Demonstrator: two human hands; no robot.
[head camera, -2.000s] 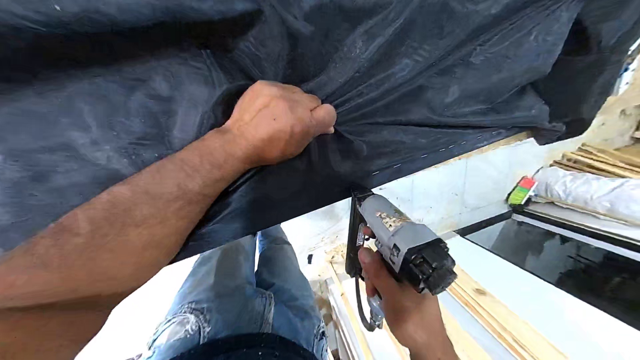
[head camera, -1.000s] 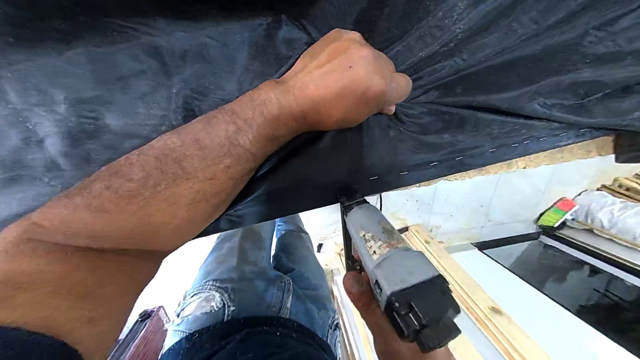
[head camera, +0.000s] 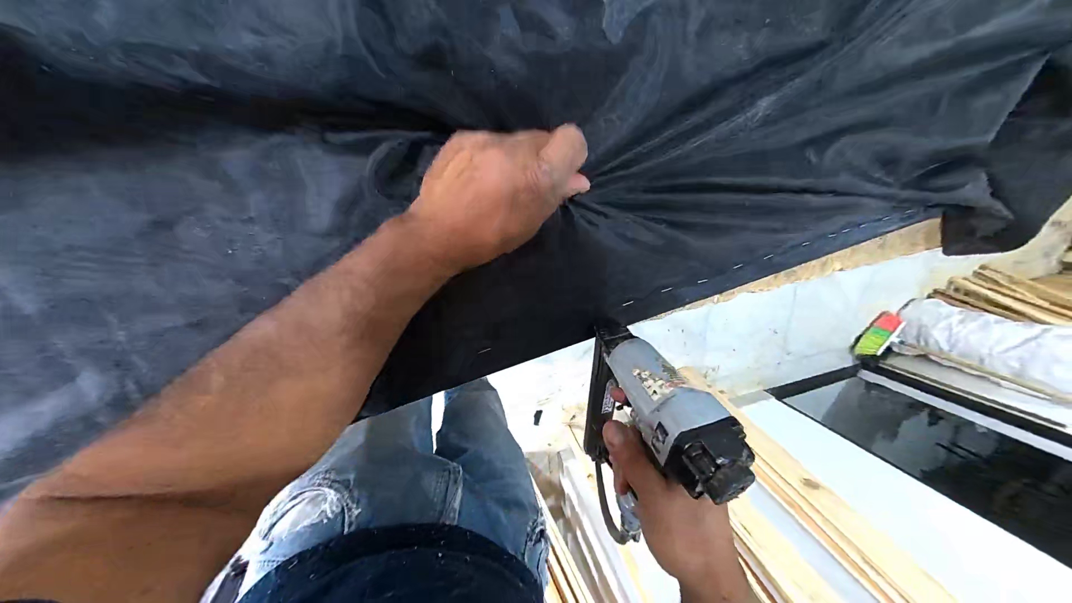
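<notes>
Black plastic sheeting (head camera: 754, 142) spans the upper view, with folds fanning out from my left hand (head camera: 502, 188), which is clenched on a bunch of it. Below and to the right, my right hand (head camera: 649, 477) grips a grey and black pneumatic stapler (head camera: 670, 402) by its handle. The stapler's nose meets the sheeting's lower edge. A row of staples (head camera: 702, 281) runs along that edge to the right of the nose, and a single staple (head camera: 484, 350) shows to the left. A wooden edge (head camera: 837, 260) shows under the sheeting at right.
Long boards (head camera: 804, 511) lie below at right, beside a dark glossy panel (head camera: 946, 461). A red and green brush (head camera: 878, 333) rests near a wrapped white roll (head camera: 988, 335). More wooden strips (head camera: 1005, 293) are stacked at far right. My legs in jeans (head camera: 402, 486) stand below the sheeting.
The stapler has moved left along the sheeting's edge, with more stapled edge now to its right. My left hand still holds bunched sheeting. The view has shifted.
</notes>
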